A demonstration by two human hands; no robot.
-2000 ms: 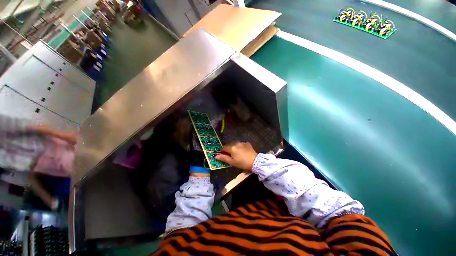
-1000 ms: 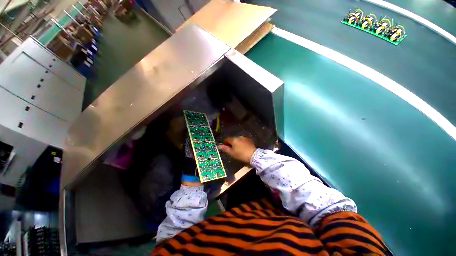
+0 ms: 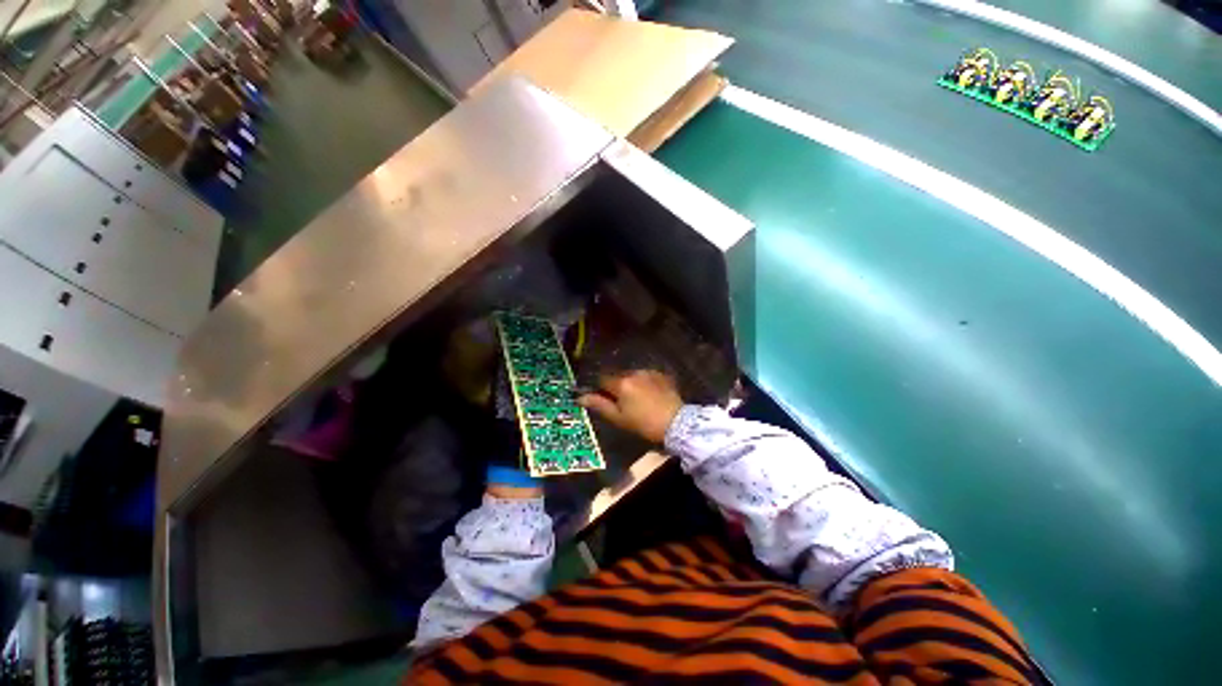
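Note:
A long green circuit board panel with pale yellow edges is held over the open metal box, its far end pointing away from me. My left hand, in a dark covering, is mostly hidden under the panel and holds it from its left side; a blue band shows at the wrist. My bare right hand is at the panel's right edge with curled fingers. A small dark tool seems to be in its fist, mostly hidden.
The metal box holds crumpled dark bags and a pink thing. Tan sheets lie beyond it. On the right, a populated board lies on the belt past the green bench top. White cabinets stand at left.
The panel has swung more upright in the view and shows more of its surface. The populated board has shifted right. The person at the left has gone from view.

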